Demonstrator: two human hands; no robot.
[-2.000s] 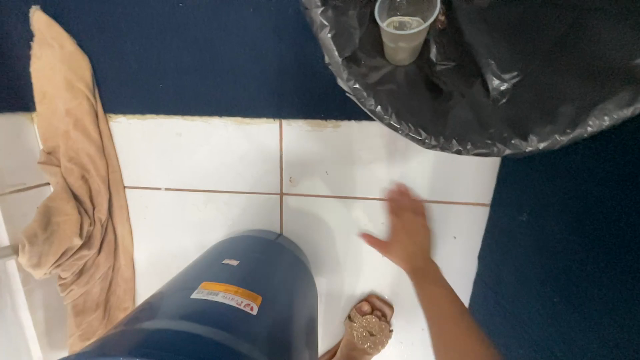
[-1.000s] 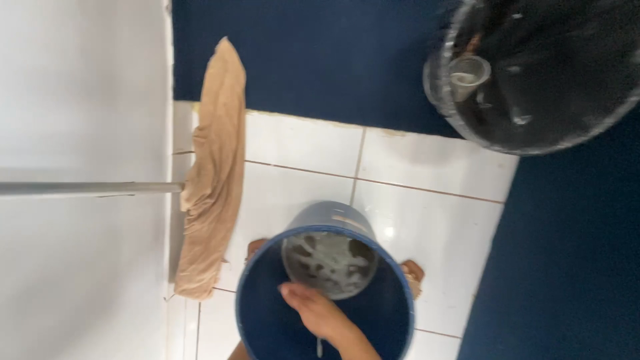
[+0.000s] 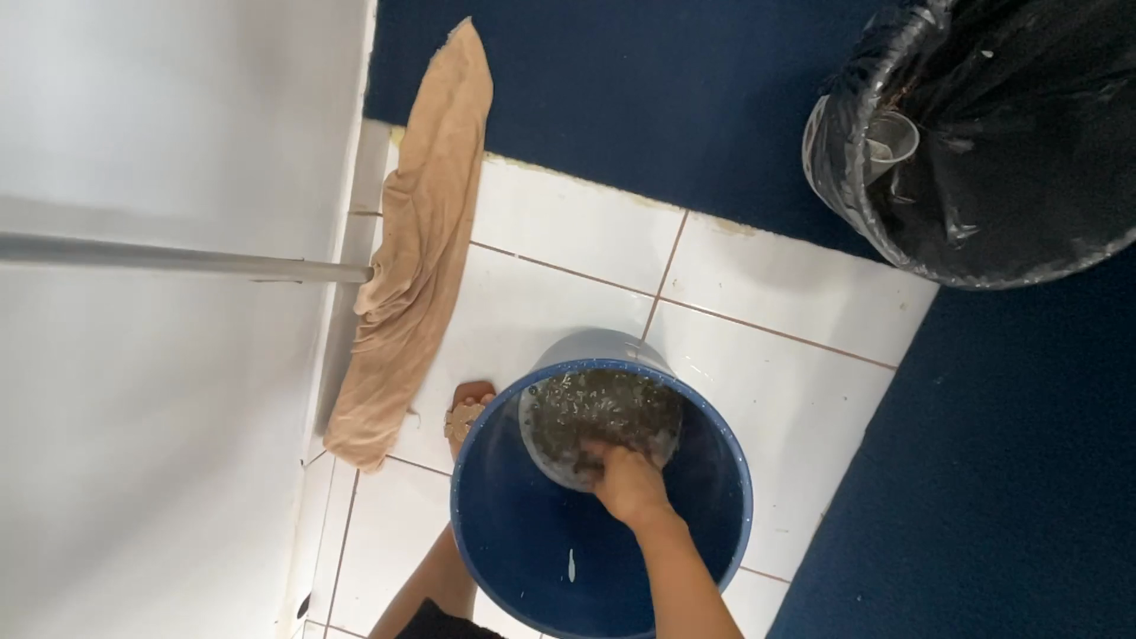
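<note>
My right hand point(image 3: 628, 484) reaches into a blue bucket point(image 3: 737, 461), its fingertips at the murky, sudsy water point(image 3: 603, 408) inside. The water blurs the fingers, so whether they hold anything cannot be told. The bucket is tilted, and its mouth faces me. Hidden from view is my left hand; a bare limb beside dark cloth runs behind the bucket's lower left side. Left of the bucket, a tan cloth point(image 3: 426, 240) lies draped over the head of a floor tool, whose grey metal handle point(image 3: 186, 259) extends to the left.
A bin lined with a black plastic bag point(image 3: 1021, 177) stands at the upper right, a clear plastic cup point(image 3: 892, 142) in it. White floor tiles point(image 3: 754, 399) meet dark blue flooring point(image 3: 603, 89). A white wall point(image 3: 160, 426) borders the left. A sandalled foot point(image 3: 466, 419) is beside the bucket.
Two seconds ago my right hand was over the tiles, outside the bucket; one second ago it was at the bucket's mouth. Now it reaches the water. The bucket's mouth has come into view.
</note>
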